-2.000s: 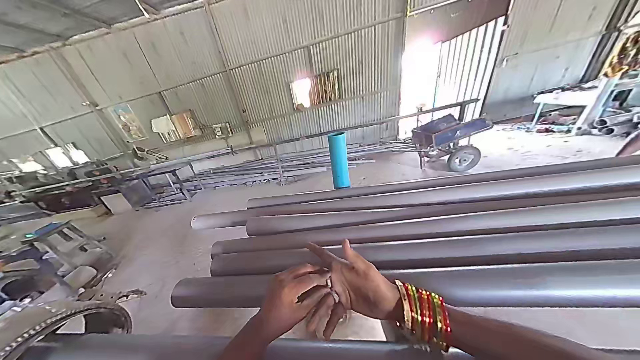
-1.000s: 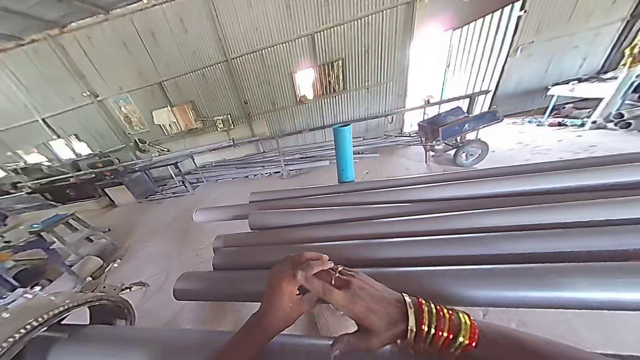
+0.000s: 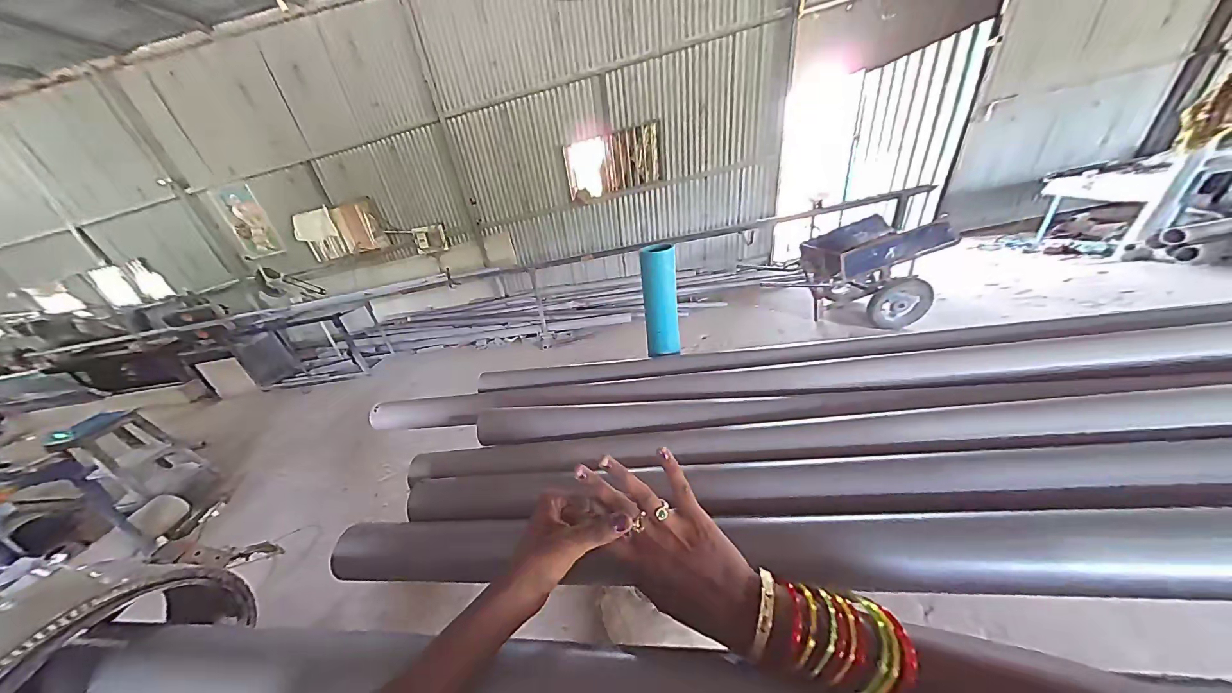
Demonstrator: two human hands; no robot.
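Observation:
My left hand (image 3: 568,539) meets my right hand in front of the pipes, its thumb and fingers pinched around a finger of the right one, close to a ring (image 3: 637,523). My right hand (image 3: 679,553) has its other fingers spread and raised, with another ring (image 3: 662,511) on one of them. It holds nothing that I can see. Red, yellow and gold bangles (image 3: 847,635) circle the right wrist. Just beyond both hands lies a long grey pipe (image 3: 433,551), with several more grey pipes (image 3: 597,421) side by side behind it.
Another grey pipe (image 3: 289,659) crosses the bottom edge. At lower left stands a round metal rim (image 3: 207,577). A blue pipe (image 3: 661,303) rises upright behind the row. Farther off are a blue handcart (image 3: 866,255), a workbench (image 3: 327,322) and a blue-topped stool (image 3: 96,426).
The right hand's fingers, folded against the left hand one second ago, are now spread and raised. The left hand stays in contact with it. The pipes and cart have not moved.

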